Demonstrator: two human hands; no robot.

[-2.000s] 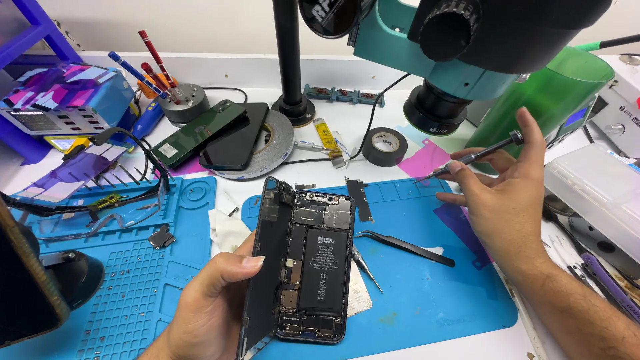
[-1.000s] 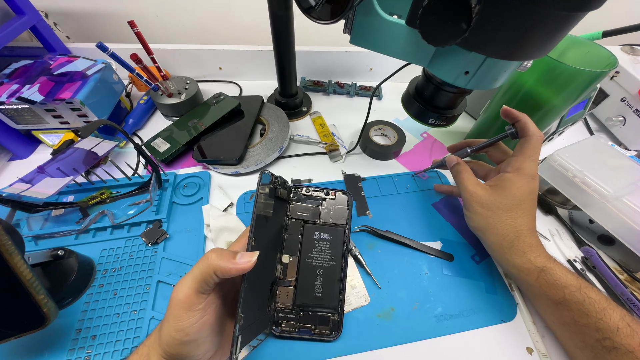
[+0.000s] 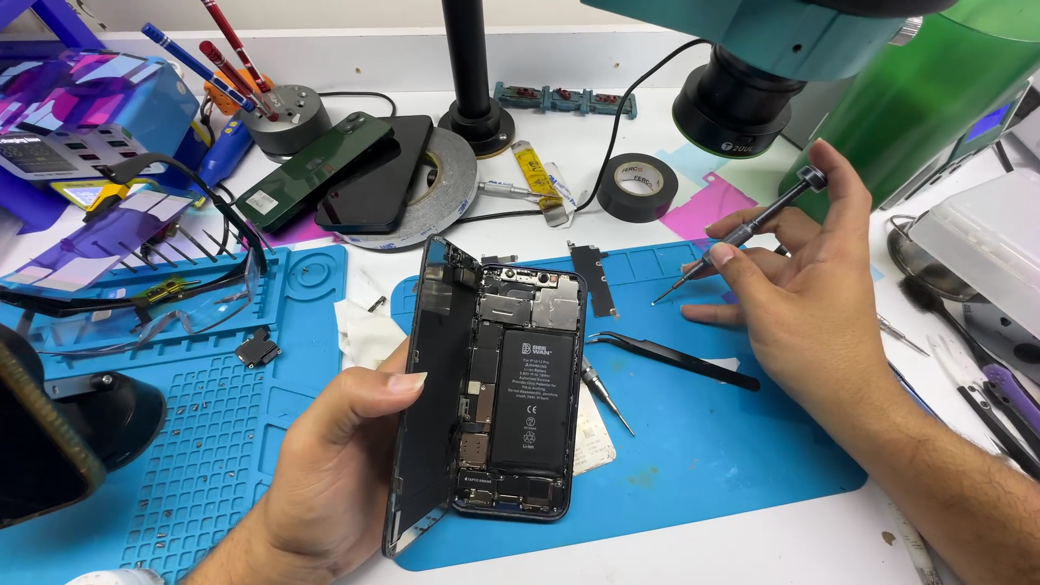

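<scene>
My left hand (image 3: pixel 341 447) grips an opened smartphone (image 3: pixel 520 390), with its display assembly (image 3: pixel 439 406) folded up at the left like a book cover, the thumb on its edge. A black battery (image 3: pixel 532 402) and metal shields show inside the frame. My right hand (image 3: pixel 804 284) holds a precision screwdriver (image 3: pixel 743 227), one finger near its cap and the tip pointing down-left above the blue silicone mat (image 3: pixel 731 455). Black curved tweezers (image 3: pixel 674 357) lie between the phone and that hand. Near the phone's top lies a dark metal shield plate (image 3: pixel 594 280); another driver (image 3: pixel 605 398) lies beside the phone.
A microscope (image 3: pixel 731 106) overhangs the back right. Safety glasses (image 3: pixel 162 317) and small screws lie on the left mat (image 3: pixel 195 455). Two phones (image 3: pixel 374 171) rest on a tape roll (image 3: pixel 455 187), near black tape (image 3: pixel 638 187) and a screwdriver holder (image 3: pixel 288 122). A plastic box (image 3: pixel 983 219) stands right.
The right hand has shifted slightly and the screwdriver now slants more steeply, its tip lower over the mat. The left hand keeps its hold on the opened phone.
</scene>
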